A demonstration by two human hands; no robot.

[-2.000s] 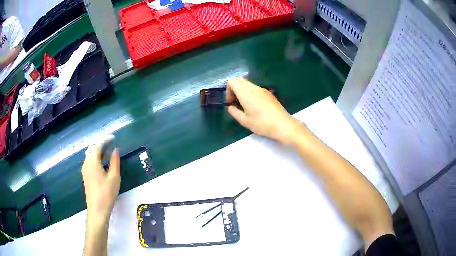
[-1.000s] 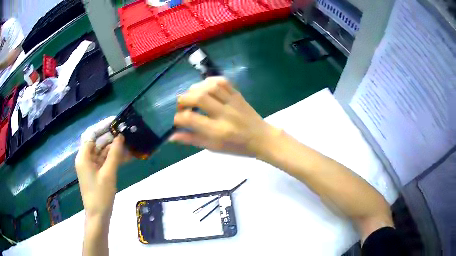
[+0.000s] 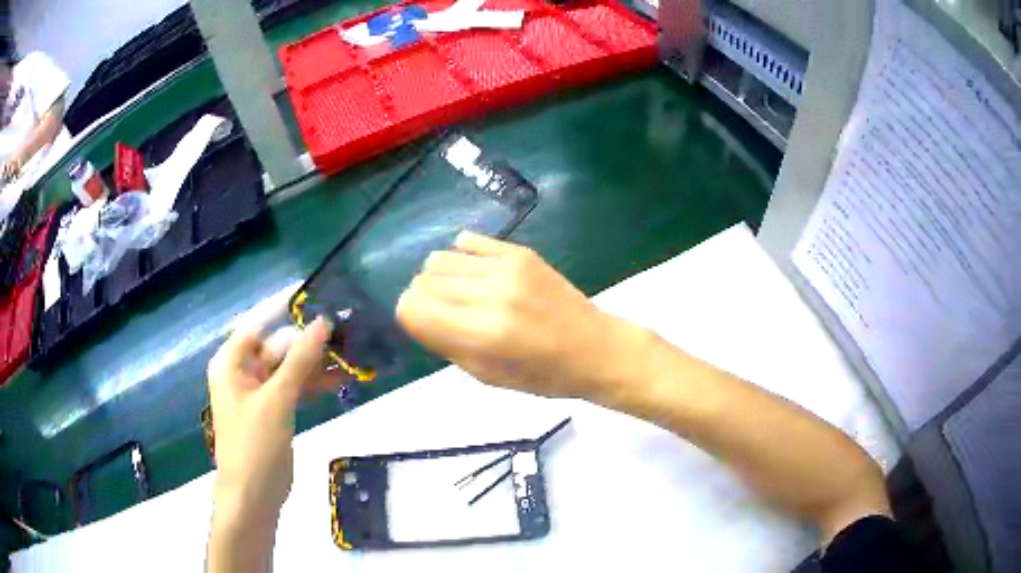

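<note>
My left hand (image 3: 263,386), with white finger cots, pinches the orange-edged solid end of a black phone middle frame (image 3: 364,325), held tilted above the green surface. My right hand (image 3: 504,319) is at the frame's near long side with fingers curled; whether it grips the frame is hidden. A second middle frame (image 3: 358,504) lies flat on the white foam sheet (image 3: 661,470), orange edge to the left. Dark tweezers (image 3: 556,430) lie across its right end, prongs showing in its window.
Green surface (image 3: 627,190) beyond the sheet, with more frames (image 3: 112,476) at left. Red tray (image 3: 448,84) at the back. Black tray (image 3: 213,213) at left holds a clear bag (image 3: 106,229). Grey post (image 3: 241,90), printed sheets (image 3: 907,213) at right, a person (image 3: 34,106) far left.
My right hand left the far frame on the green surface and came to the frame in my left hand. That frame was lifted off the green surface. The frame with the tweezers stays on the sheet.
</note>
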